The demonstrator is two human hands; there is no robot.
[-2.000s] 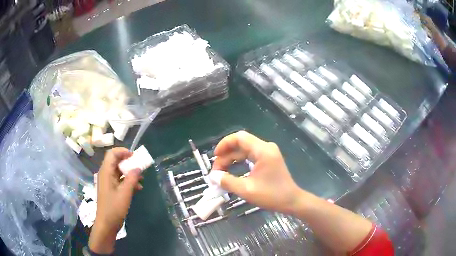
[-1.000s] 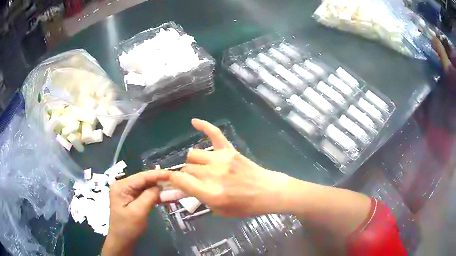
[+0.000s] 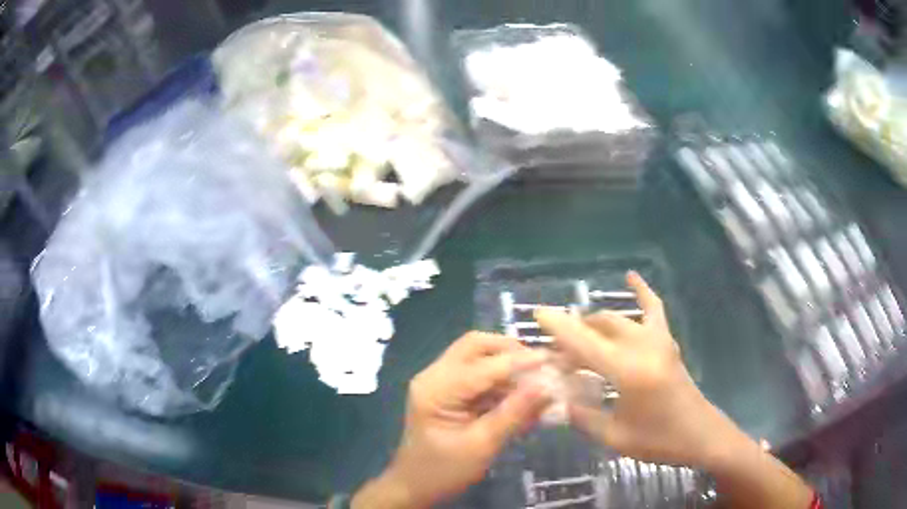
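Note:
My left hand (image 3: pixel 462 413) and my right hand (image 3: pixel 636 378) meet over the near tray. A small whitish piece (image 3: pixel 547 391) is pinched between the fingertips of both hands; blur hides its exact shape. The near blister tray (image 3: pixel 497 278) is clear and holds thin rods with white ends (image 3: pixel 525 312), partly covered by my hands. A loose pile of small bright white pieces (image 3: pixel 348 343) lies on the table left of my left hand.
Open bag of cream blocks (image 3: pixel 338 109) at upper left; large crumpled poly bag (image 3: pixel 169 239) at far left. Stacked trays (image 3: pixel 587 149) bear heaped white pieces (image 3: pixel 547 84). Filled blister tray (image 3: pixel 796 258) at right; another cream bag (image 3: pixel 870 109) at upper right. Dark green table (image 3: pixel 269 437).
The view has swung left, so the bags and pile sit farther right in the picture. My hands stay together at a small whitish piece. The white block held by my left hand earlier is no longer distinguishable.

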